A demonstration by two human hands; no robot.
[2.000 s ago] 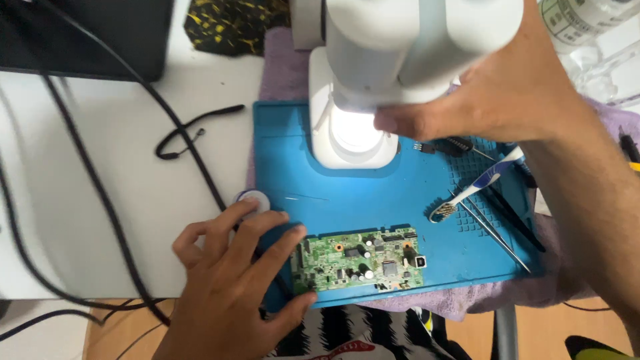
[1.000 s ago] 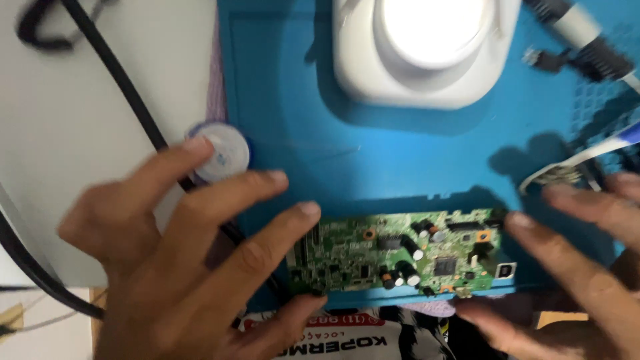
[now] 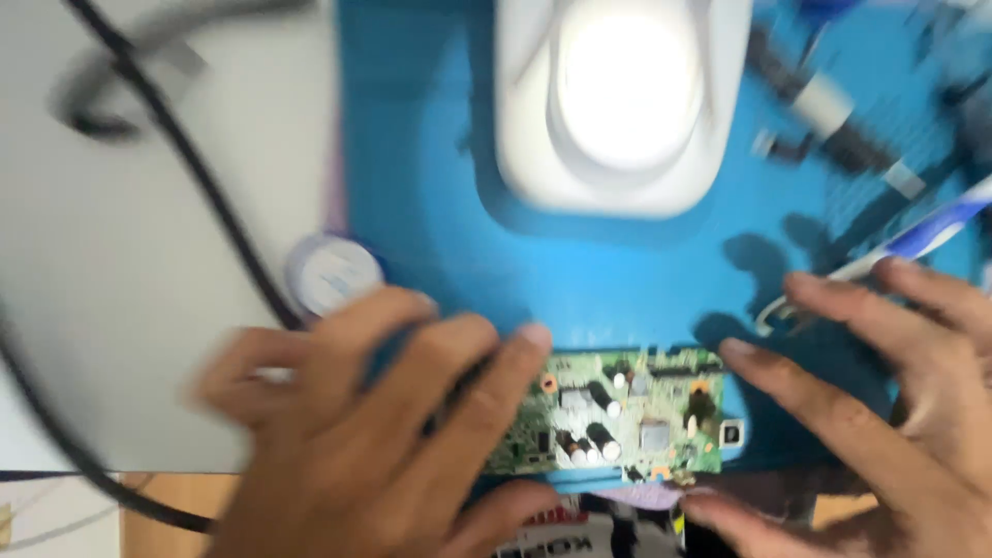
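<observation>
A green printed circuit board [image 3: 632,415] lies near the front edge of a blue work mat [image 3: 434,201]. My left hand [image 3: 387,418] spreads over the board's left end, its index finger and thumb on either side of it; the hand hides that end, and whether it grips cannot be told. At the right end, my right hand [image 3: 876,411] has its fingers apart, the index fingertip by the upper right corner and the thumb below the lower edge. A round tub with a white lid [image 3: 337,275] sits just behind my left hand's fingers.
A white lamp-like device [image 3: 632,101] with a bright round face stands behind the board. To the right lie a toothbrush [image 3: 922,232] and a blurred connector [image 3: 829,108]. A black cable [image 3: 209,186] crosses the white table [image 3: 155,271] on the left.
My right hand has come down from the white device to the board's right end. My left hand has shifted further over the board's left end. The view has moved closer.
</observation>
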